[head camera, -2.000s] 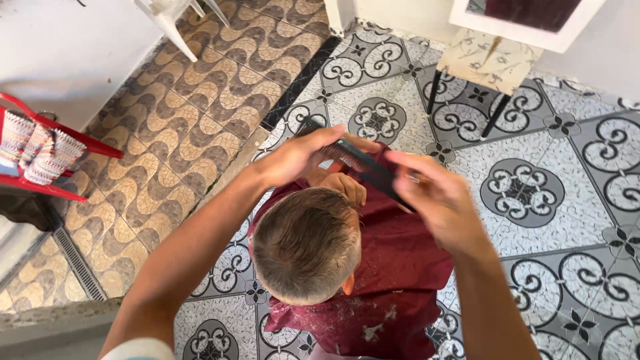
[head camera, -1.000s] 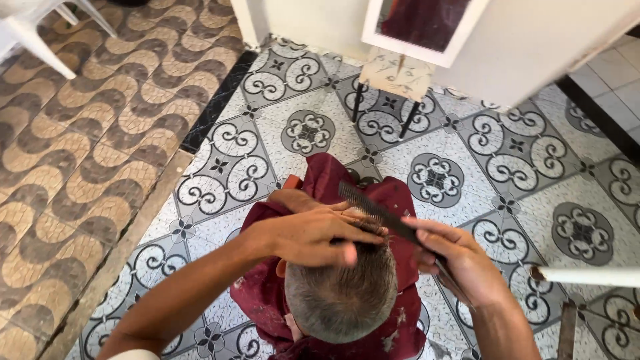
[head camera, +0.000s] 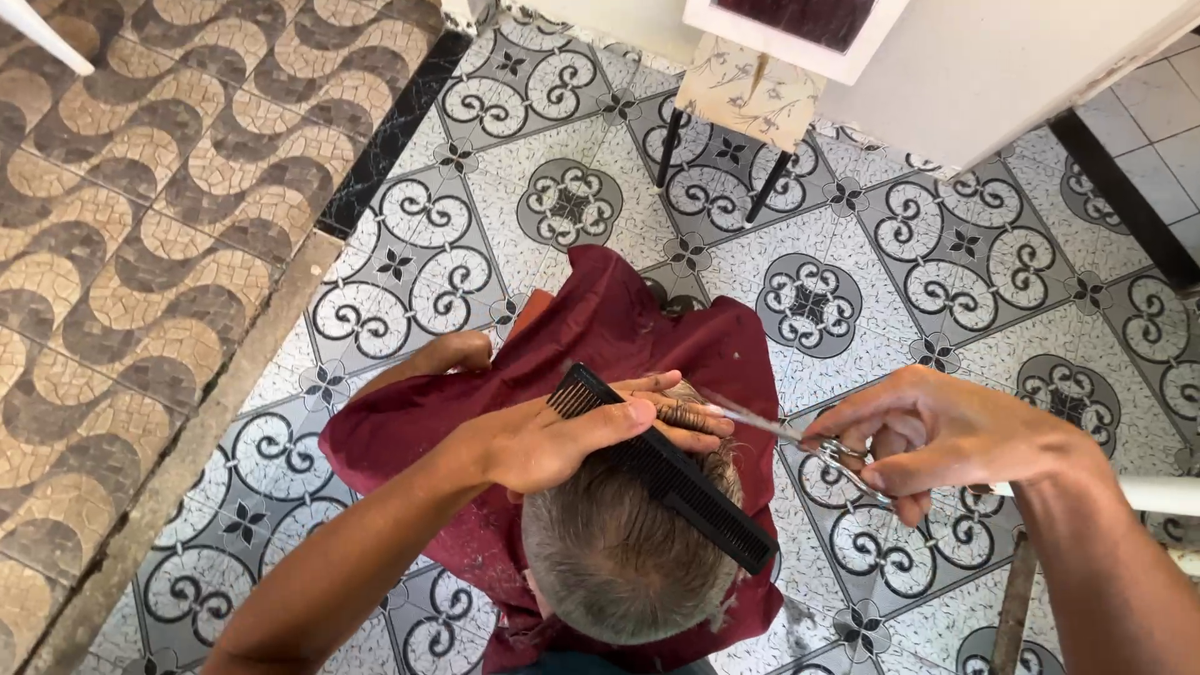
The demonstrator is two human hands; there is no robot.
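A seated person's head with short hair is seen from above, a dark red cape around the body. My left hand lies over the front of the head, a black comb held under the thumb and a lock of hair between the fingers. My right hand is to the right of the head with its fingers in the handles of metal scissors. The blades point left and reach the fingertips of my left hand; they look blurred. Bits of cut hair lie on the cape.
A small stool or chair with a patterned cover stands against the wall, below a white-framed panel. A white bar juts in at the right. At the left, a ledge divides brown wavy tiles from the grey patterned floor.
The comb has passed from my right hand to my left. The scissors in my right hand now point at the left fingers, and my right hand has moved off to the right of the head.
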